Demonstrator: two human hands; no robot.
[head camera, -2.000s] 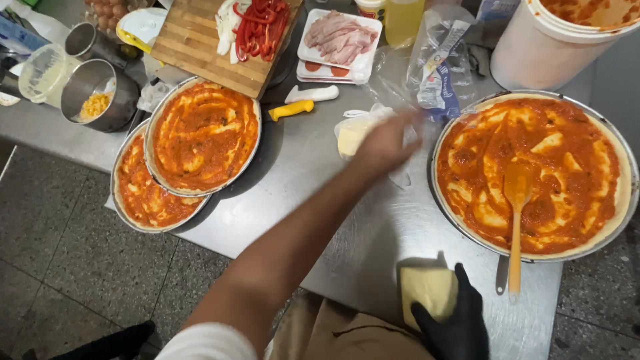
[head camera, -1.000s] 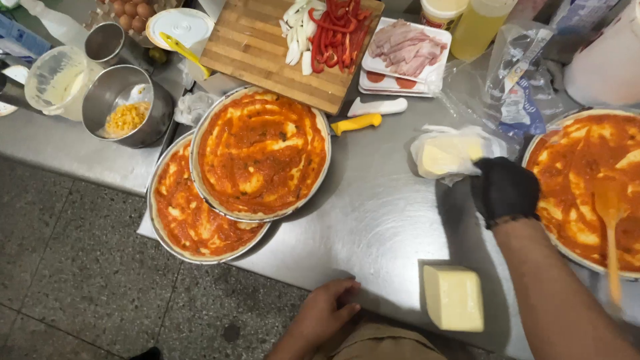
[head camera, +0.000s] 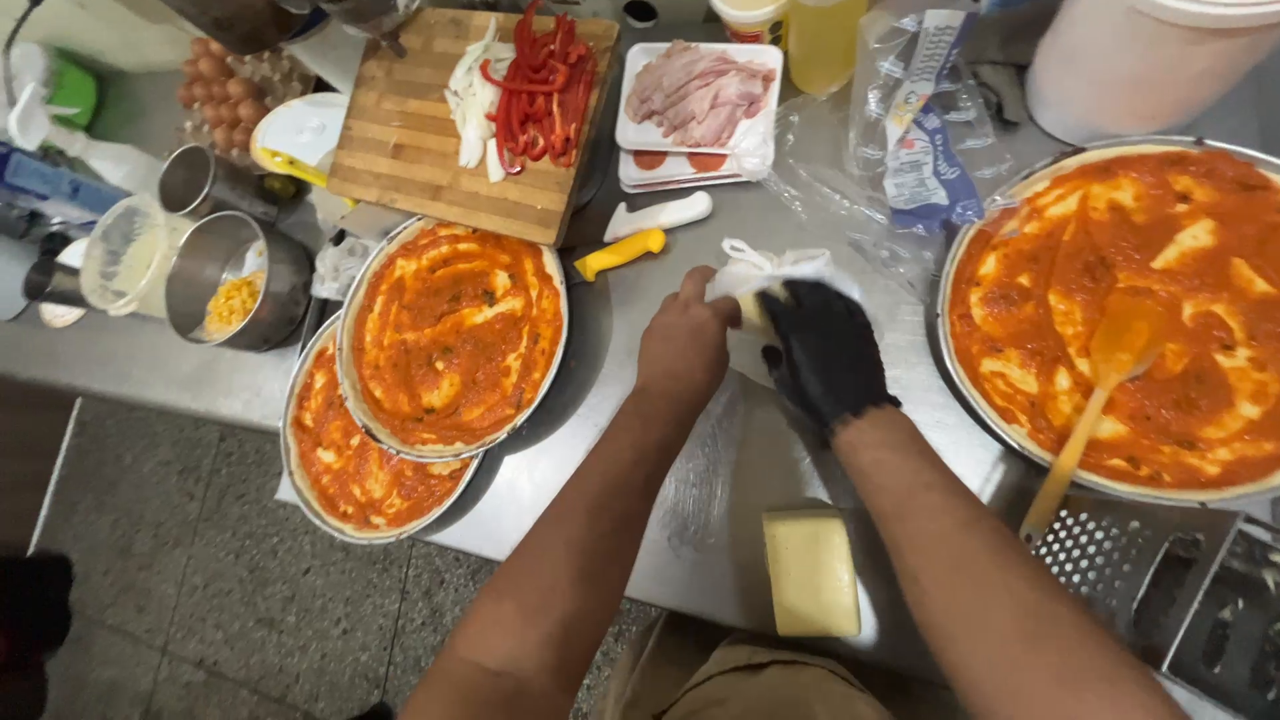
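Note:
My left hand (head camera: 690, 335) is bare, its fingers bent at the left side of a white plastic bag (head camera: 790, 268) that partly wraps a pale block of cheese (head camera: 752, 312). My right hand (head camera: 825, 350), in a black glove, grips the block and bag from the right and hides much of them. A larger block of yellow cheese (head camera: 811, 573) rests on the steel table near its front edge, below my hands. Left of my hands lie two pizza bases with tomato sauce, the upper one (head camera: 455, 335) overlapping the lower (head camera: 370, 470).
At right sits a large sauced pizza base (head camera: 1120, 320) with an orange spoon (head camera: 1085, 430) on it. A metal grater (head camera: 1110, 570) lies below. Behind are a yellow-handled knife (head camera: 622, 254), a white-handled knife (head camera: 660, 215), sliced meat (head camera: 700, 95), a cutting board (head camera: 410, 130) with peppers (head camera: 545, 95), and plastic packaging (head camera: 925, 150).
My left hand has moved up from the table's front edge to the bagged cheese, where my gloved right hand was a second ago. Earlier, my gloved hand was at the larger block.

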